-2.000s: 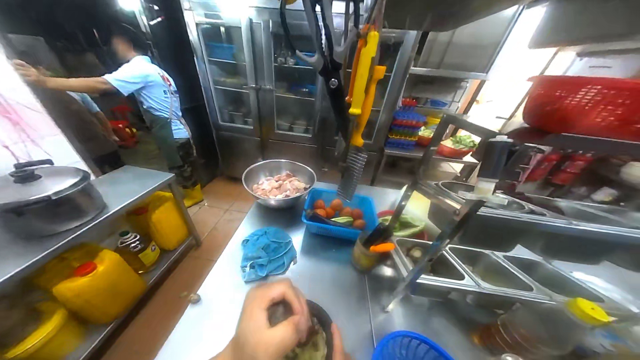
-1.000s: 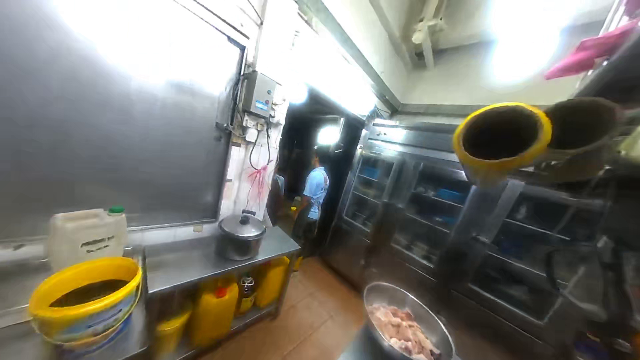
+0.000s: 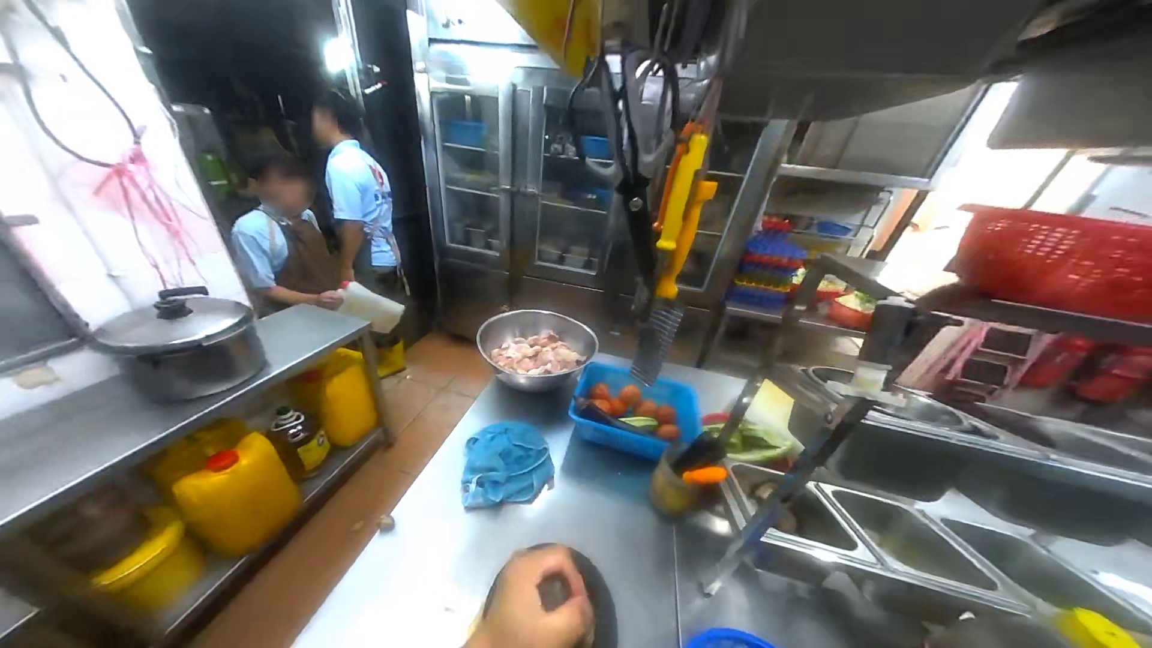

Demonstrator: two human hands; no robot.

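Observation:
My left hand (image 3: pixel 540 598) is at the bottom centre, fingers curled into a ring over a dark round object (image 3: pixel 601 594), perhaps a bowl, mostly hidden beneath it. Whether the fingers grip anything is unclear. My right hand is out of view. Beyond the hand, a crumpled blue cloth (image 3: pixel 508 463) lies on the steel worktop (image 3: pixel 598 504). Behind it stands a steel bowl (image 3: pixel 538 378) of raw meat pieces, perhaps chicken. To its right, a blue plastic basket (image 3: pixel 621 441) holds tomatoes and other vegetables. A container (image 3: pixel 673 486) with an orange-handled utensil stands nearer.
Scissors (image 3: pixel 635 162) and yellow-handled tools (image 3: pixel 681 207) hang overhead. Steel food pans (image 3: pixel 909 531) sit at right, with a blue basket rim (image 3: pixel 727 639) at the bottom edge. A lidded pot (image 3: pixel 180 346) is on the left bench. Two people (image 3: pixel 279 238) stand back left, one holding a white container.
The view swung left and up, then back to the worktop. Fingers at the dark object's right side two seconds ago are out of view now. A second person now shows clearly at back left.

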